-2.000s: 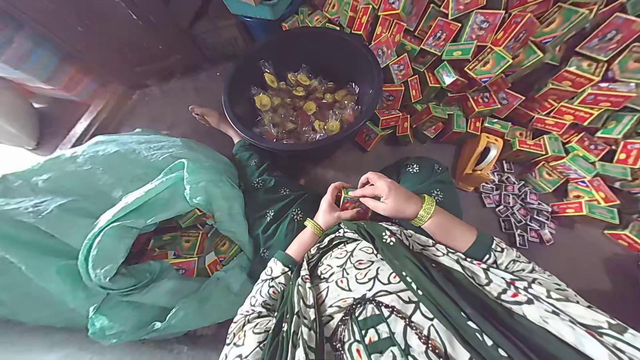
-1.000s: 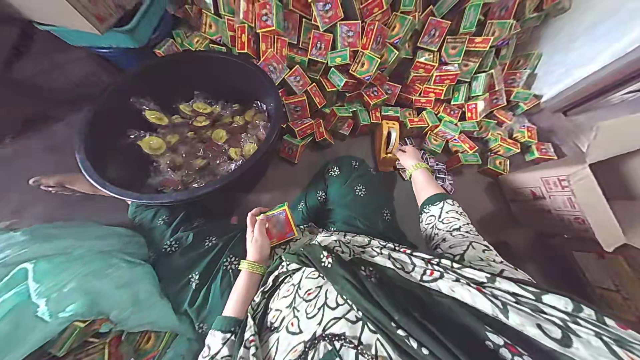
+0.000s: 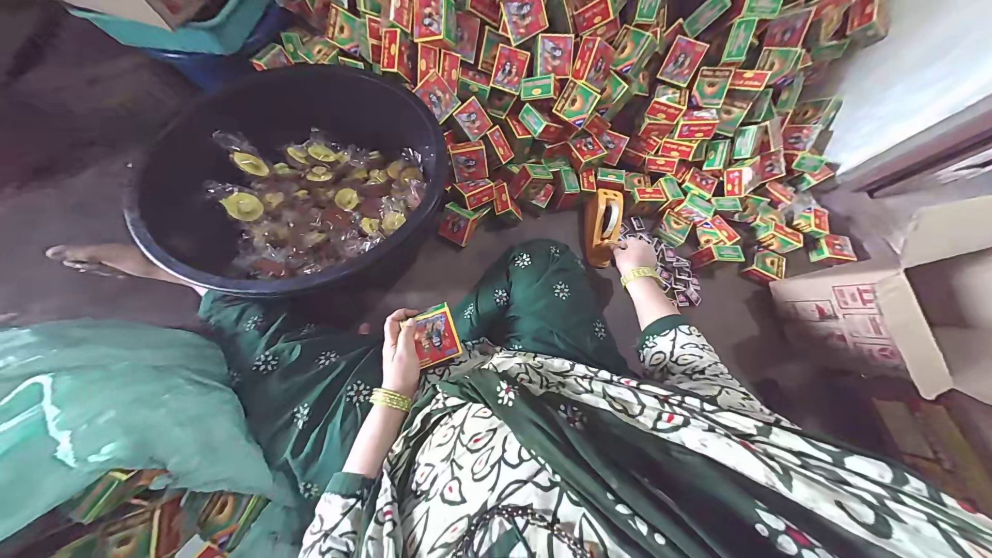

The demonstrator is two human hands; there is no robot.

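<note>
My left hand holds a small printed red, green and yellow cardboard box above my lap. My right hand reaches out to the near end of an orange tape dispenser on the floor; its fingertips touch that end, and whether they grip tape is too small to tell. A roll sits in the dispenser. Small dark packets lie in a pile just right of my right hand, partly behind it. A black plastic tub at the left bears clear-wrapped yellow items.
A large heap of printed boxes spreads beyond the tub and dispenser. At the right stands an open cardboard carton. A green sack with more boxes lies at the lower left. A bare foot is beside the tub.
My hands were together at my lap two seconds ago. My right hand has since moved out to the tape dispenser, while my left keeps a box at my lap. The view has shifted to the right.
</note>
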